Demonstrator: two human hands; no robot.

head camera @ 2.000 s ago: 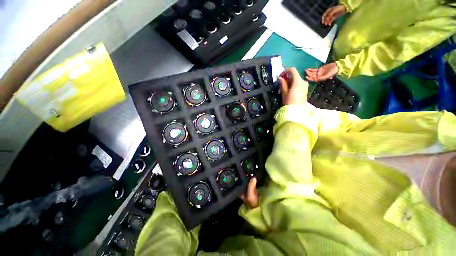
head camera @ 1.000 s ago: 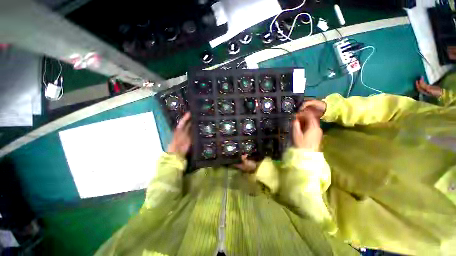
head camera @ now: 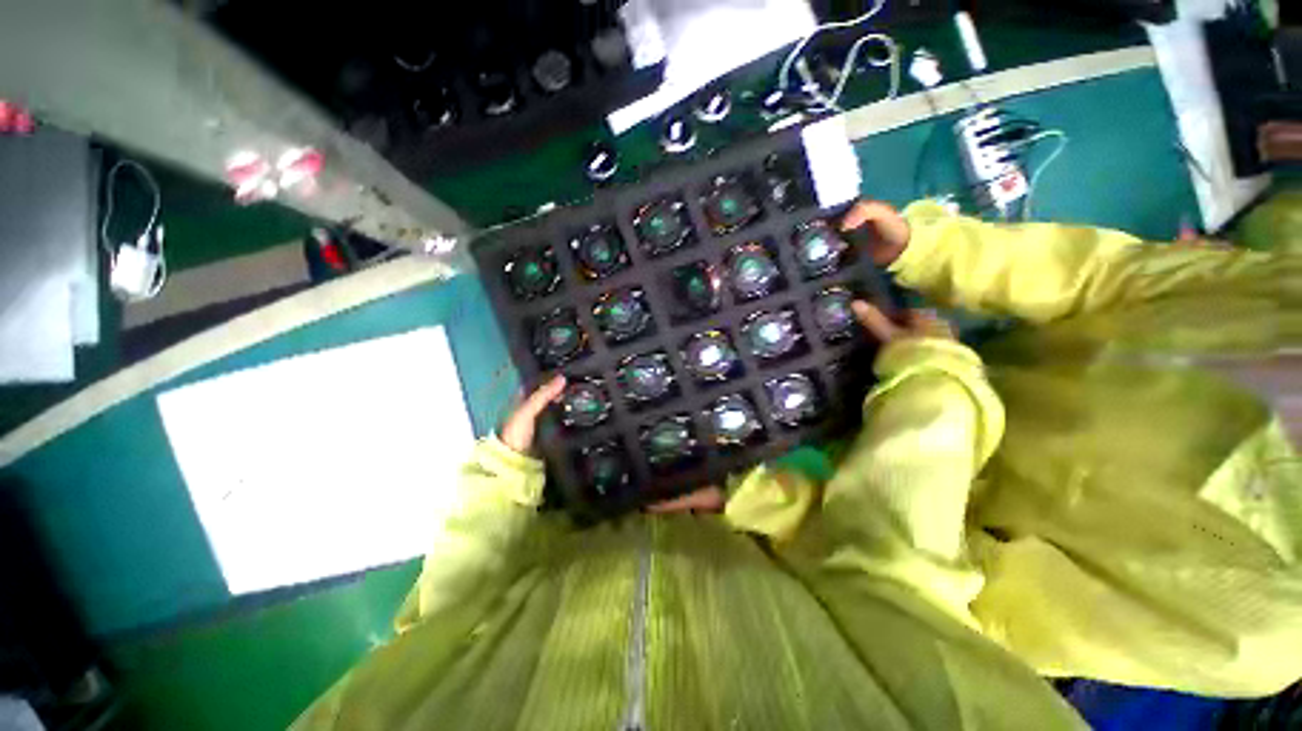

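A black foam tray (head camera: 660, 267) with rows of square pockets lies tilted in front of me. Round electronic units (head camera: 710, 357) with shiny rings fill most visible pockets. My left hand (head camera: 531, 414) holds its left edge, thumb on top. My right hand (head camera: 897, 326) is at its right edge, with a finger over the rim; its palm is hidden. A white label (head camera: 831, 160) is at the far right corner. Another person's hand (head camera: 875, 232) touches the right side near the label. Another hand (head camera: 693, 500), apparently the neighbour's, is at the near edge, partly hidden by the tray.
A large white paper sheet (head camera: 321, 457) lies on the green mat at left. A power strip (head camera: 988, 160) with cables is at the far right. Loose round units (head camera: 678, 136) sit beyond the rail. A neighbour in a yellow smock (head camera: 1128, 471) sits close on my right, arms reaching in.
The view has swung from the left-side trays to the bench. Since one second ago the tray has turned, its right side going farther away, and it covers the dark tray that showed behind it.
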